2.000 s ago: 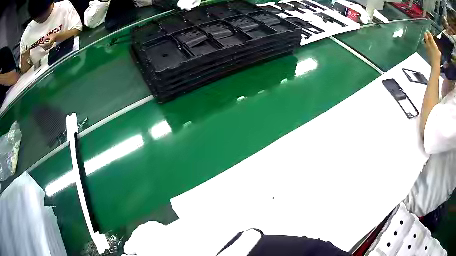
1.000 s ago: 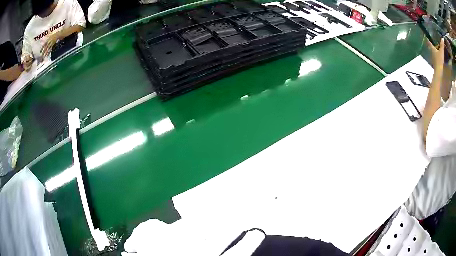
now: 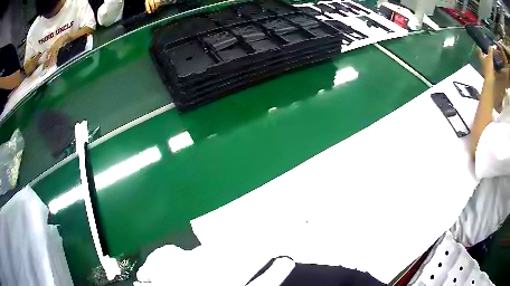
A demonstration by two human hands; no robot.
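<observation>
A black phone middle frame (image 3: pixel 330 274) is cut off by the bottom edge. It shows a dark surface and, at its left end, a thin dark rim around a white opening. A white-gloved hand, seemingly my left hand (image 3: pixel 168 265), is at the bottom left of it. The glove is overexposed and merges with the white mat (image 3: pixel 335 184), so its fingers and any contact with the frame are hidden. My right hand is not visible. Another phone frame (image 3: pixel 449 114) lies on the mat at the right, with a smaller dark frame piece (image 3: pixel 466 90) beside it.
Stacked black blister trays (image 3: pixel 246 53) stand across the green surface. A white strip (image 3: pixel 89 195) lies at left, near white stacked trays (image 3: pixel 33 240) and a clear bag (image 3: pixel 10 159). A person at right holds a dark piece (image 3: pixel 484 40). A white dotted tray (image 3: pixel 454 260) is lower right.
The person at right has raised a dark piece in the hand. The view has shifted slightly. The near frame and the white glove look almost unchanged.
</observation>
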